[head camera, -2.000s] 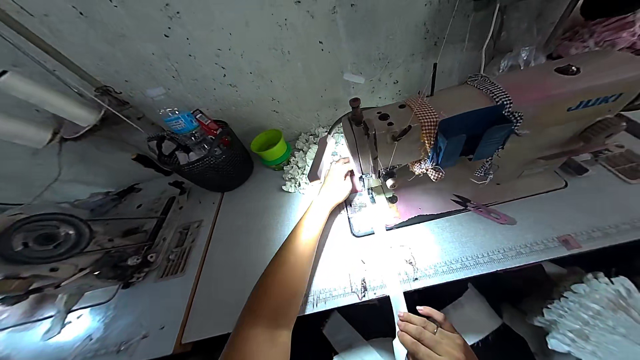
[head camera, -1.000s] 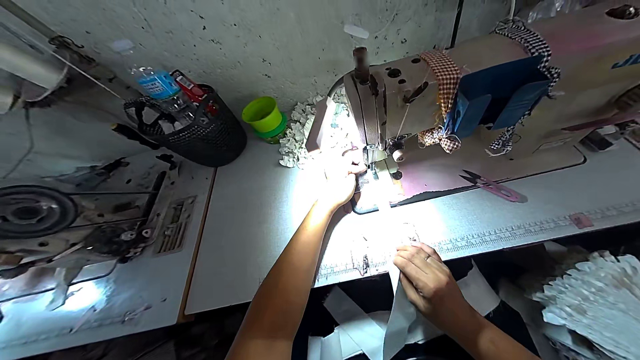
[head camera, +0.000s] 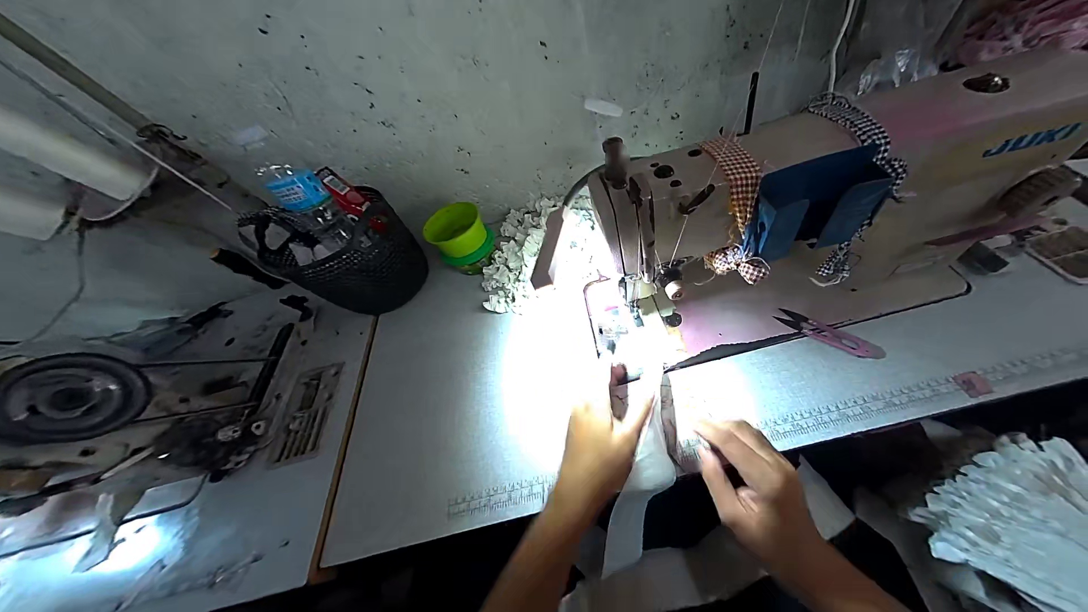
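A Juki industrial sewing machine (head camera: 816, 195) stands on the table, its lamp glaring over the needle area. A white fabric strip (head camera: 650, 463) runs from near the presser foot (head camera: 636, 313) down over the table's front edge. My left hand (head camera: 599, 442) is at the strip just in front of the foot, thumb and fingers spread around its upper part; glare hides whether it grips. To the right of the strip, my right hand (head camera: 752, 476) has thumb and forefinger close together; whether cloth is between them is unclear. Pink thread snips (head camera: 833, 334) lie right of the needle area.
Behind the lit area are gathered white ruffles (head camera: 517, 251) and a green cup (head camera: 459, 234). A black basket (head camera: 361, 263) holds a bottle. Another machine (head camera: 127, 416) sits at the left. A ruler tape (head camera: 884, 401) follows the front edge; white ruffled fabric (head camera: 1016, 510) is at lower right.
My left hand has come back from beside the needle area toward the front edge. My right hand was on the white strip and is now to its right.
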